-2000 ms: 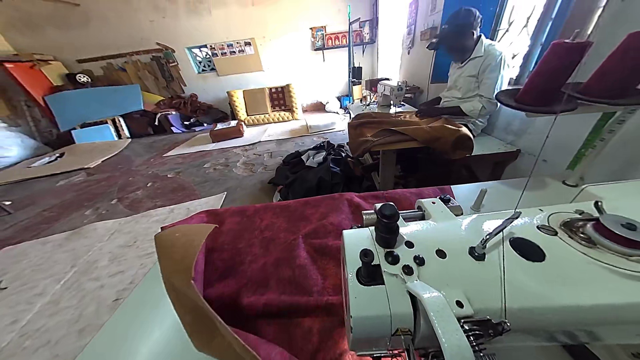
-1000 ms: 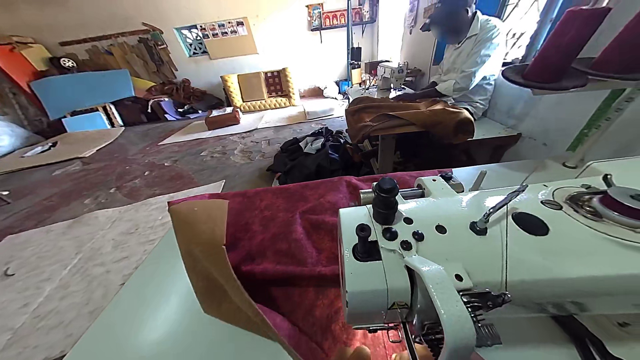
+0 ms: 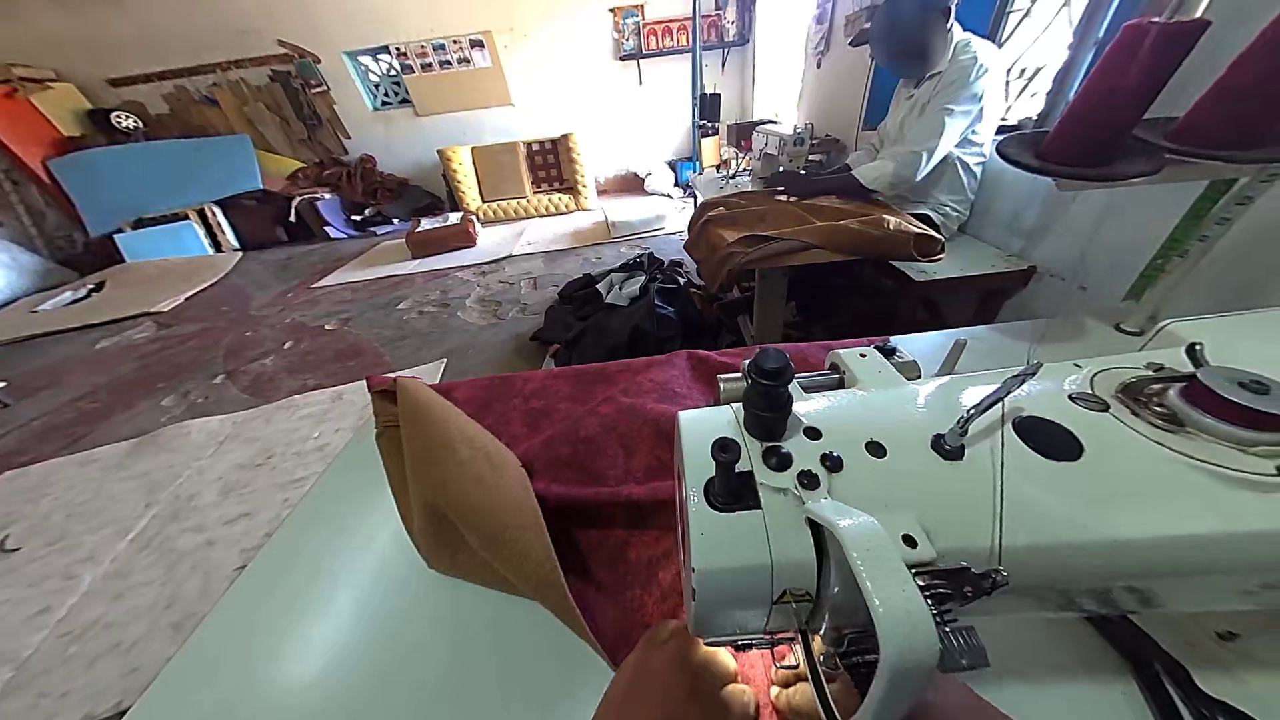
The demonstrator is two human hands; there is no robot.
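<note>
At the lower edge of the head view, my left hand (image 3: 672, 678) presses on red fabric (image 3: 610, 520) beside the needle area of a pale green industrial sewing machine (image 3: 860, 470). My right hand (image 3: 815, 690) is mostly hidden behind the machine's front guard, its fingertips on the same lit fabric. The fabric spreads over the table behind and left of the machine head, its tan backing (image 3: 470, 500) folded up along the left edge. A bobbin of dark red thread (image 3: 1235, 400) sits on top of the machine, and red thread cones (image 3: 1125, 90) stand at upper right.
The pale green tabletop (image 3: 340, 600) extends to the left. Past it, a person (image 3: 940, 130) sits at another sewing machine (image 3: 780, 150) with brown material (image 3: 800, 235). Dark cloth (image 3: 630, 310) lies heaped on the floor. A tufted yellow sofa piece (image 3: 515, 180) is by the wall.
My hands have come into view at the needle area; two seconds ago neither showed. The fabric's tan-backed edge has shifted, and more of its backing is turned up. The view has tilted down somewhat.
</note>
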